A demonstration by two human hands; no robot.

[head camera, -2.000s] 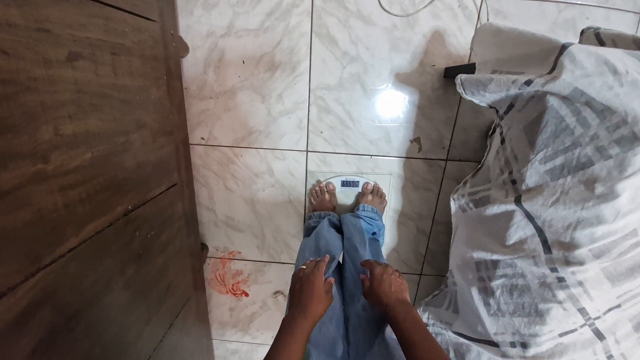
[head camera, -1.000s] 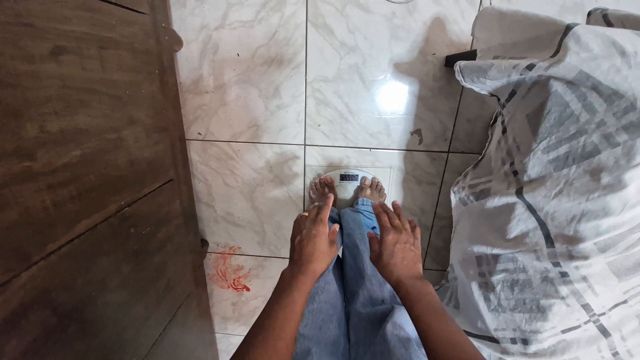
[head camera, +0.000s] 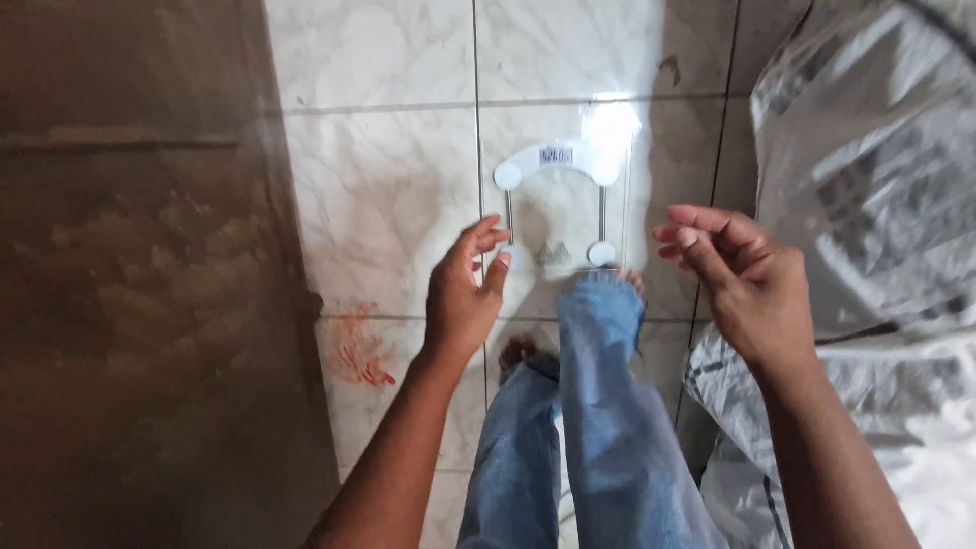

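A glass bathroom scale (head camera: 555,206) with a lit digital display (head camera: 556,156), round white pads and two metal bars lies on the tiled floor. My left hand (head camera: 469,286) hangs in the air by the scale's left side, fingers apart, holding nothing. On the other side, my right hand (head camera: 743,282) is raised with fingers loosely bent and nothing in it. Below are my legs in blue jeans (head camera: 610,396). My bare right foot (head camera: 631,280) is at the scale's near edge; my left foot (head camera: 518,354) is on the floor behind it.
A dark brown wooden surface (head camera: 152,305) runs along the left. At the right hangs a grey and white patterned cloth (head camera: 862,191). Red smears (head camera: 362,347) mark the marbled floor tiles (head camera: 374,53) near the wood.
Both feet, earlier on the scale, have moved back, which uncovers its bars and lower pads. My hands have spread farther apart.
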